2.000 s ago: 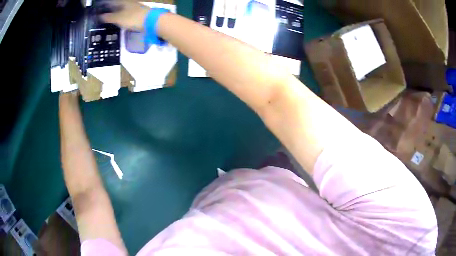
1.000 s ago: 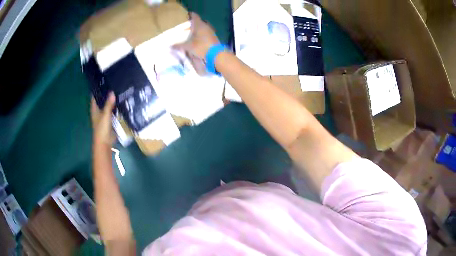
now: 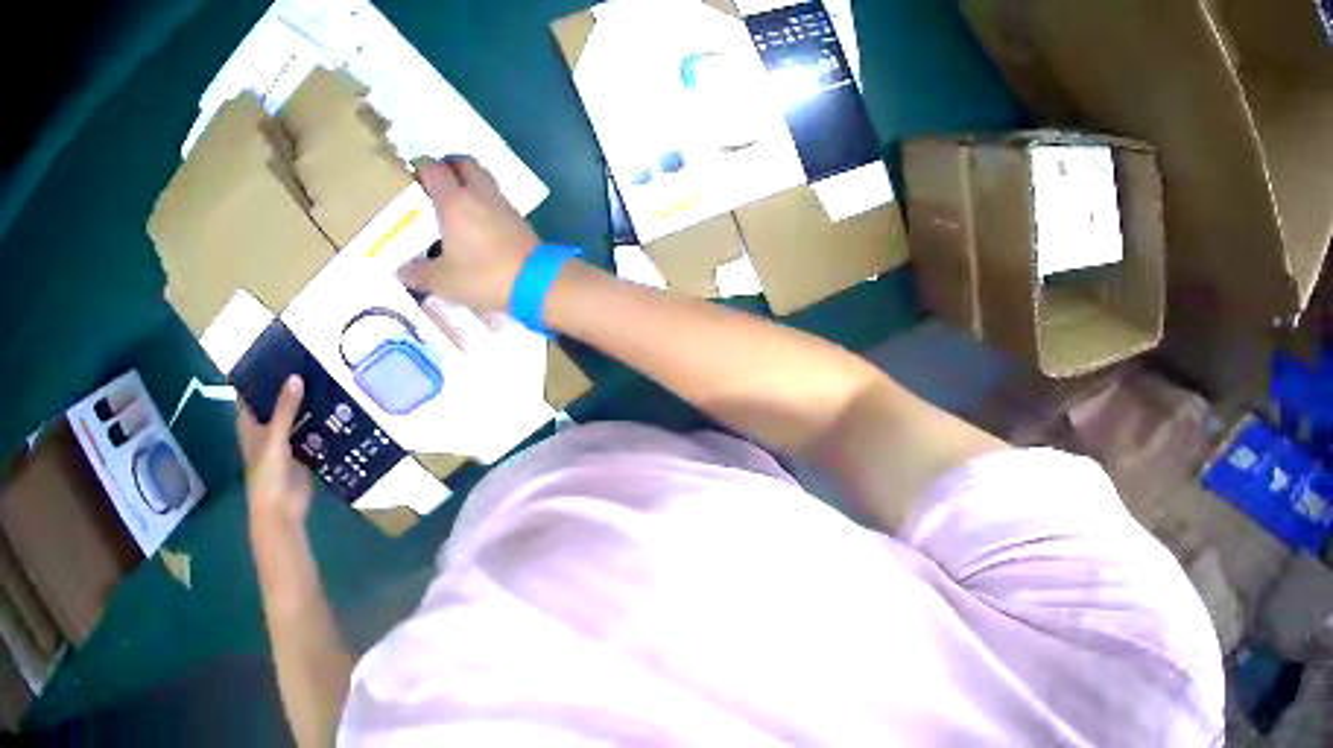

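A flat carton [image 3: 392, 365], white with a blue product picture, a black panel and brown flaps, lies at an angle in front of me. My left hand [image 3: 275, 439] holds its black-panel edge, thumb on top. My right hand [image 3: 475, 241], with a blue wristband, grips its upper right edge. Whether it is one sheet or several is hard to tell. A white sheet with faint print [image 3: 424, 91] lies behind it. More flat cartons [image 3: 687, 117] lie stacked at the top centre.
An erected retail box [image 3: 143, 465] stands at the left beside other brown boxes. A small brown corrugated box [image 3: 947, 241] is open at the right, with a large brown carton [image 3: 1170, 132] behind it. A paper strip [image 3: 205, 390] and cardboard scrap [image 3: 177, 566] lie at the left. Blue packages [image 3: 1265, 475] lie far right.
From the left-hand stack, my hands have brought the flat carton down towards me and turned it. The white sheet behind it has come into view. The view has shifted, showing more of the left boxes.
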